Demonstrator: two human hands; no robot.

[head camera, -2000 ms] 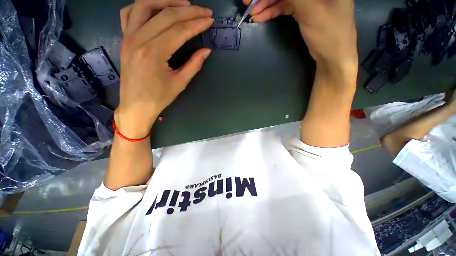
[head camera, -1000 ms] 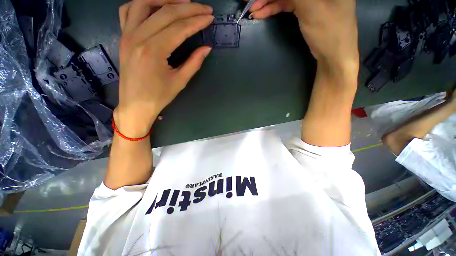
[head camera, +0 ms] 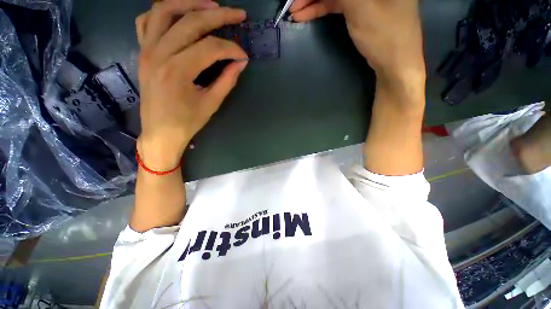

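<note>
A small black squarish plastic housing [head camera: 264,43] lies on the dark green bench at the top centre. My left hand [head camera: 184,72] is at its left side, with thumb and fingers curved around its left edge, holding it. My right hand [head camera: 362,30] holds thin silver tweezers [head camera: 283,12] pen-like, partly cut off by the top edge. The tweezer tip is at the housing's upper right corner. Whether a sticker is at the tip is too small to tell.
A crinkled clear plastic bag [head camera: 30,139] is at the left, with black plastic parts [head camera: 118,86] at its opening. A loose pile of black parts [head camera: 477,57] is at the upper right. Another person's arm and white sleeve [head camera: 504,151] are at the right, beyond the bench edge.
The housing, my left fingers and the tweezers have shifted slightly left. The other person's arm at the right has moved.
</note>
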